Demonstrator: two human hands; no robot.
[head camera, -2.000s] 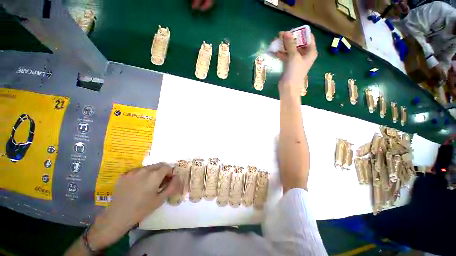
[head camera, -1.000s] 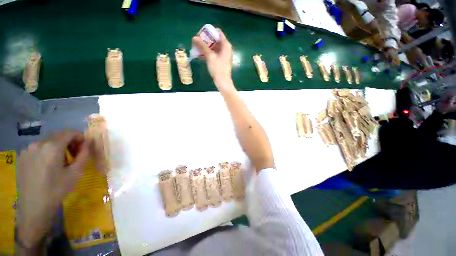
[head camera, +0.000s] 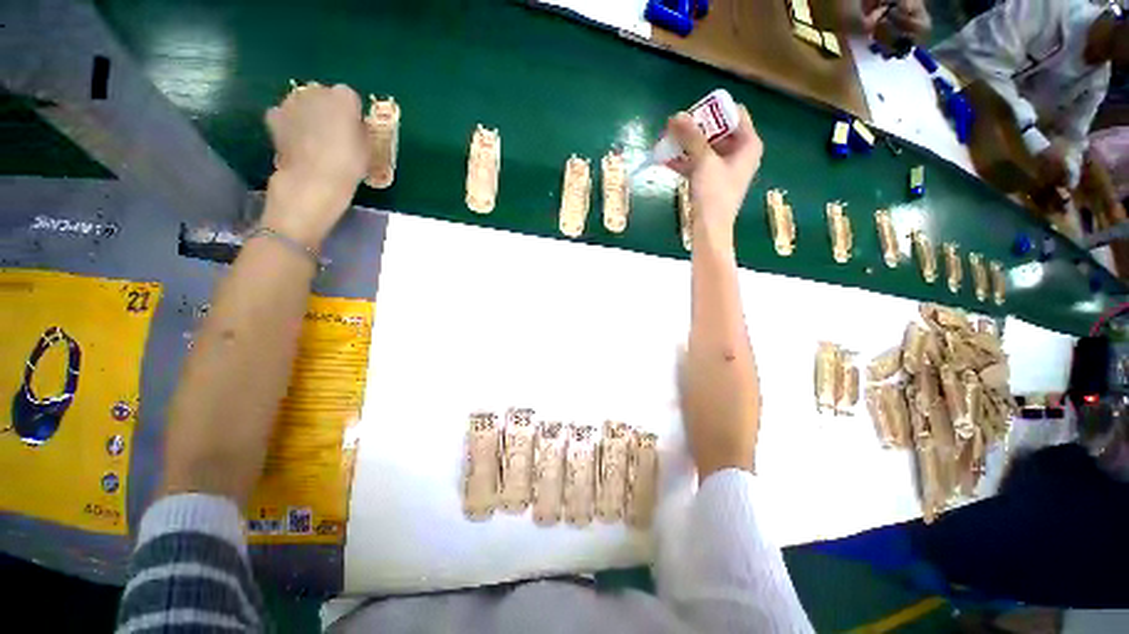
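My right hand (head camera: 721, 159) is closed around a small white glue bottle (head camera: 712, 118) with a red-and-white label. Its thin nozzle points left, close to the prongs of a beige moulded part (head camera: 615, 192) on the green conveyor belt (head camera: 433, 62). My left hand (head camera: 318, 143) is over the belt at the upper left. A beige part's prongs show just beyond its fingers; the hand hides most of that part, and its grip is hidden. Another beige part (head camera: 381, 144) lies right beside this hand. More beige parts lie spaced along the belt.
A row of beige parts (head camera: 550, 474) lies on the white sheet (head camera: 532, 322), with a pile of beige parts (head camera: 947, 396) at right. A headset carton sheet (head camera: 74, 384) and metal post (head camera: 136, 105) are at left. Blue parts (head camera: 842, 136) and people are across the belt.
My left hand has moved from the carton sheet, where it was by a beige part, up over the belt. The sheet's row has lost a part since the oldest frame. The bottle stays in my right hand.
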